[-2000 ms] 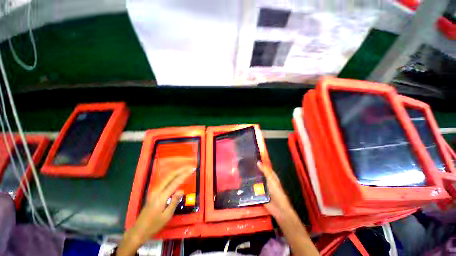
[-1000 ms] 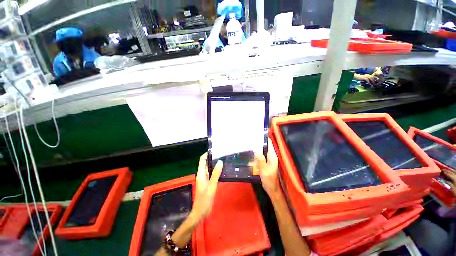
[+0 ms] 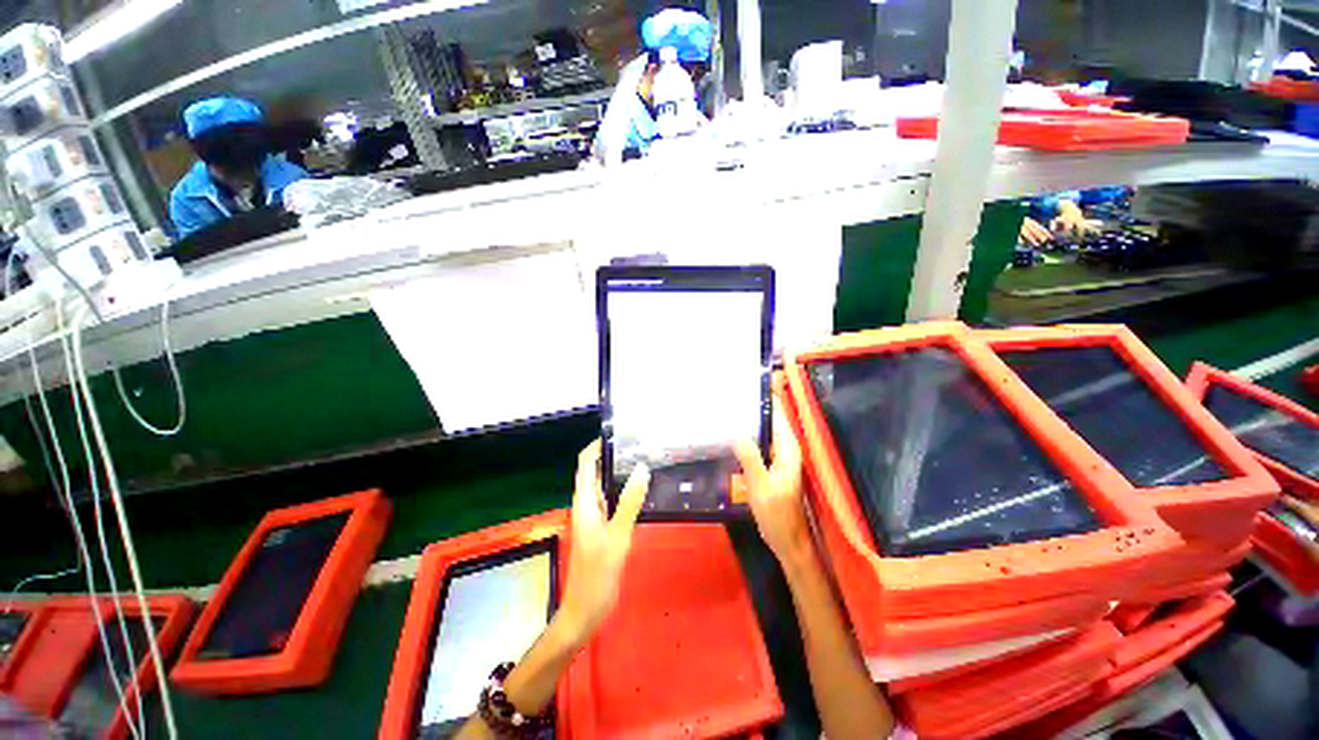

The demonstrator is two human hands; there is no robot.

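Note:
A black-edged tablet (image 3: 689,369) stands upright in front of me, its screen mostly white with a dark band and an orange square low down. My left hand (image 3: 600,538) grips its lower left corner, thumb on the screen. My right hand (image 3: 771,489) grips its lower right corner, thumb near the orange square. An empty orange-red foam tray (image 3: 677,622) lies below it. Beside it, partly behind my left forearm, a second tablet (image 3: 489,630) with a bright, pale screen lies in its foam tray (image 3: 412,654).
A tall stack of foam trays (image 3: 998,571) with dark tablets stands at the right. Another trayed tablet (image 3: 279,590) lies at the left, near white cables (image 3: 104,535). A white shelf (image 3: 477,217) and a pale post (image 3: 962,159) stand ahead. People in blue caps are behind the shelf.
Since two seconds ago, the right tablet has left its tray and is held up. In the last second, the left trayed tablet's screen has gone from dark to bright.

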